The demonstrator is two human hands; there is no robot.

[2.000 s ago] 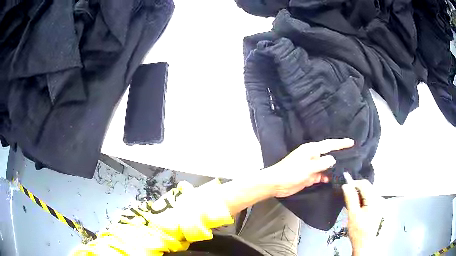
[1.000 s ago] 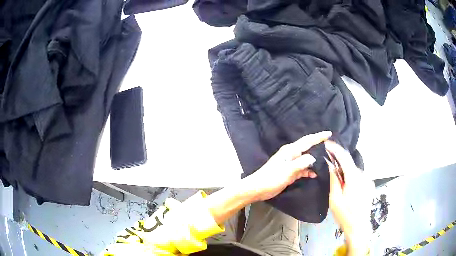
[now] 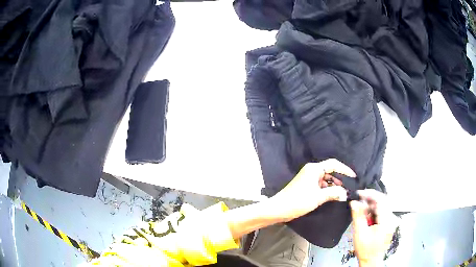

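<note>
Dark shorts lie on the white tabletop, the gathered elastic waistband towards the back left and the lower end hanging over the front edge. My left hand pinches a fold of the cloth near the table's front edge. My right hand is just to its right, fingers at the same fold. Something red, the grip of thread snips, shows inside my right hand; the blades are not clearly visible.
A dark garment pile lies at the left and another at the back right. A black smartphone lies left of the shorts. Below are a grey floor with thread scraps and yellow-black tape.
My left hand has gone from extended fingers over the cloth to pinching a fold. My right hand has come up against it. The camera view has shifted slightly.
</note>
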